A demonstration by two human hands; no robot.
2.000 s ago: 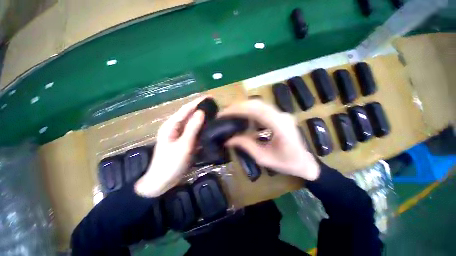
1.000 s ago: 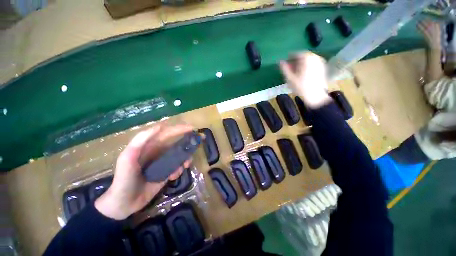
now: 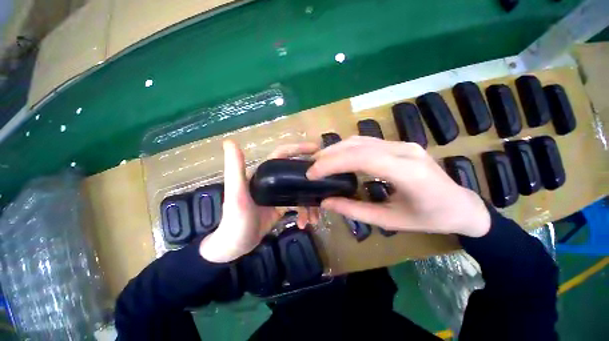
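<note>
A glossy black housing [image 3: 284,182] lies level between my hands above the bench. My right hand [image 3: 407,190] grips its right end between thumb and fingers. My left hand [image 3: 240,213] is around its left end, thumb up and apart, fingers partly hidden behind it. Whether it is one unit or two together I cannot tell. Below, a clear blister tray [image 3: 160,248] holds black housings with oval outlines [image 3: 177,220]; my left hand and forearm hide part of it. More black housings [image 3: 501,110] lie in two loose rows right of my hands, some behind my right hand.
A green conveyor belt [image 3: 214,56] runs behind the brown cardboard bench cover [image 3: 123,226], with a black piece at its upper right. Clear crinkled trays [image 3: 47,246] are heaped at far left. A grey metal bar [image 3: 557,36] stands upper right, a blue object [image 3: 587,230] at right.
My right hand has come back from the belt's near edge and now grips a black housing at my left hand. The view has shifted; the other person's hand and arm at right are out of view.
</note>
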